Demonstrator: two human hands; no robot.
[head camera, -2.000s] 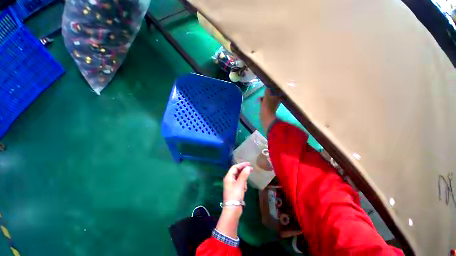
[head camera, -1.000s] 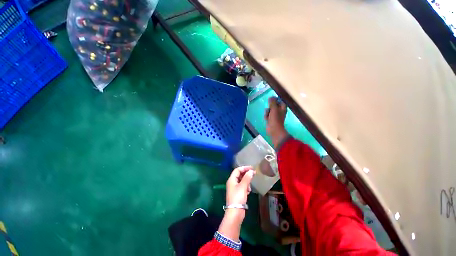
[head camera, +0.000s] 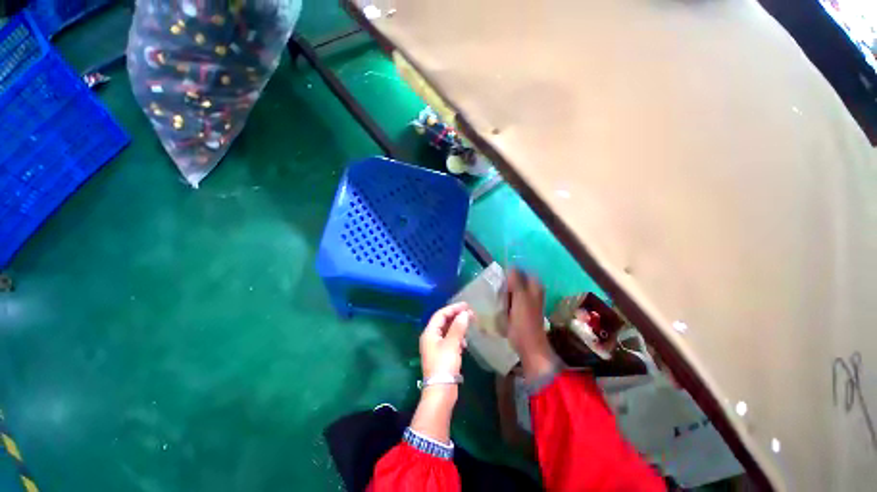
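Observation:
My left hand (head camera: 445, 343) is raised above the floor beside the blue stool, thumb and index finger pinched together. Whatever lies between its fingertips is too small to make out. My right hand (head camera: 524, 312) is just right of it, blurred, with its fingers pointing up the picture. I cannot tell what it holds. No thread or needle can be made out. A white box (head camera: 488, 346) stands on the floor behind the hands and is partly hidden by them.
A blue plastic stool (head camera: 399, 226) stands ahead. The brown-covered table (head camera: 692, 163) runs along the right. Under its edge are an open carton (head camera: 615, 363) and a white carton (head camera: 688, 437). A clear bag of small toys (head camera: 207, 82) and a blue crate (head camera: 58, 144) are at the left.
My right hand has come back from near the table edge toward my left hand. My left hand has stayed nearly in place, still pinched. The open carton under the table now shows.

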